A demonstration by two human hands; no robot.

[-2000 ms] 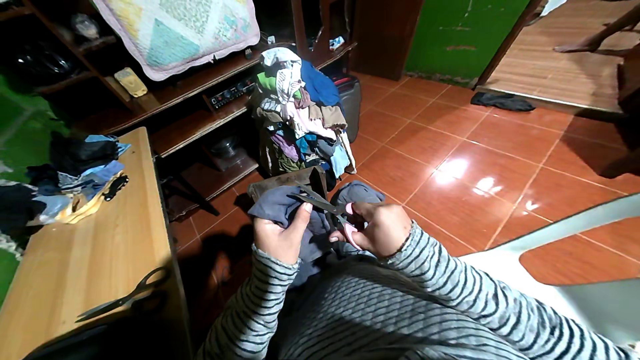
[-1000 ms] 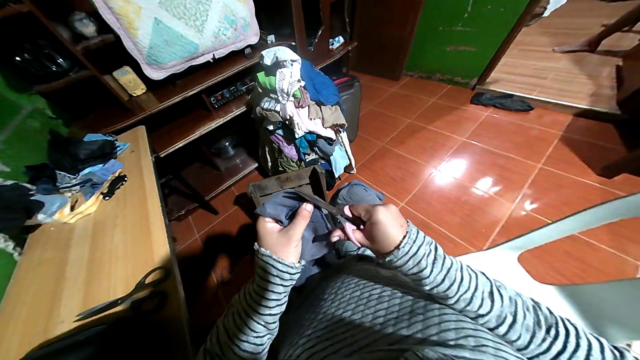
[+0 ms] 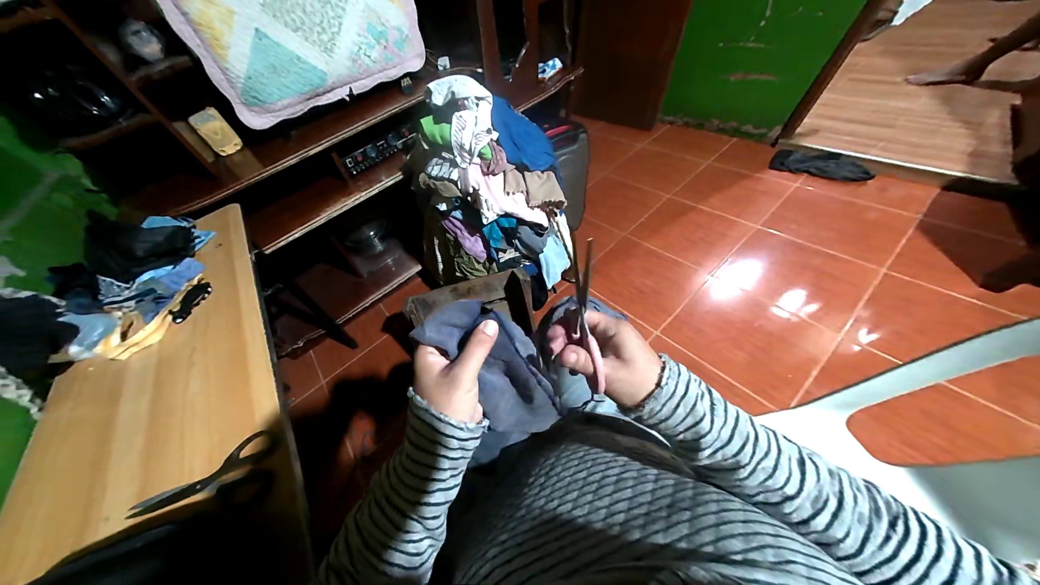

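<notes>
My left hand (image 3: 453,372) pinches a dark grey-blue cloth (image 3: 512,382) between thumb and fingers, and the cloth hangs down over my lap. My right hand (image 3: 613,353) holds small scissors with pink handles (image 3: 594,357). Their blades point up and away from me, slightly apart, to the right of the cloth and not touching it. Just beyond the cloth is a worn wooden box-like piece (image 3: 471,292). Larger dark scissors (image 3: 203,481) lie on the wooden table at my left.
The wooden table (image 3: 187,390) holds a pile of cloth pieces (image 3: 146,284). A tall heap of clothes (image 3: 487,187) stands before the shelf unit (image 3: 325,195). A white plastic chair (image 3: 861,422) is at my right. A dark cloth (image 3: 821,165) lies near the doorway, where a person's foot (image 3: 946,75) shows.
The small scissors were at the cloth between my hands; my right hand has moved right with them, and their blades have turned upward. My left hand still holds the cloth.
</notes>
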